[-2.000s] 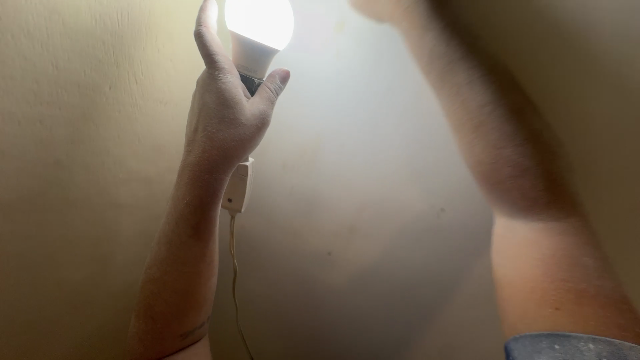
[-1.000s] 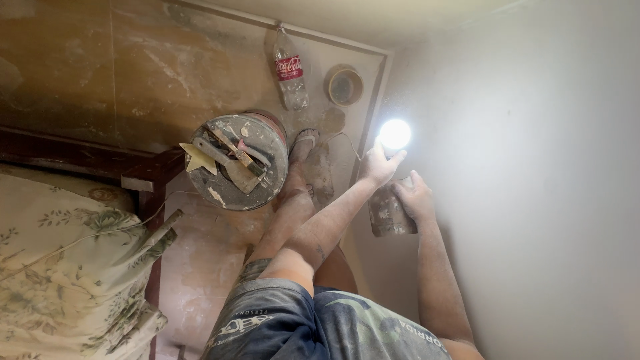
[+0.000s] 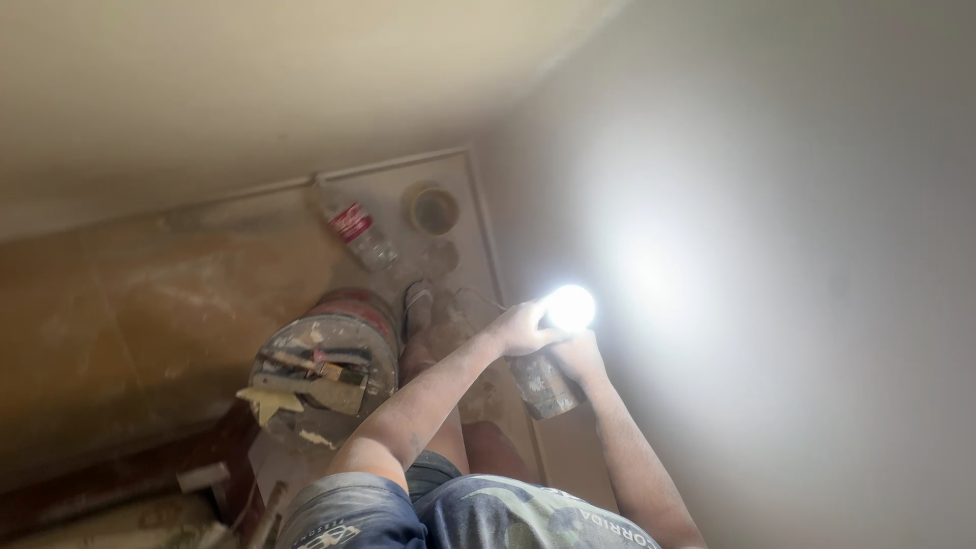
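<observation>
A lit light bulb [image 3: 571, 308] shines close to the grey wall [image 3: 747, 290]. My left hand [image 3: 526, 329] is closed around its base, on the bulb's left side. Just below, my right hand [image 3: 577, 357] is near the bulb's base and overlaps the top of a stained, cylindrical container [image 3: 545, 389]. Whether its fingers grip the container or something in front of it is hard to tell, as the glare and the left hand hide part of them. A thin cord [image 3: 480, 294] runs near the left hand.
A paint-stained bucket [image 3: 354, 309] with a putty knife [image 3: 324, 390], a brush [image 3: 343, 374] and a yellow star-shaped piece [image 3: 270, 402] on its lid stands left of my legs. A plastic bottle [image 3: 362, 236] and a round pot [image 3: 432, 211] are near the corner. Wooden furniture [image 3: 114, 457] is at lower left.
Two seconds ago the bulb was held up against the wall with my left hand; now both hands are lower, close together. The view has swung down to the floor.
</observation>
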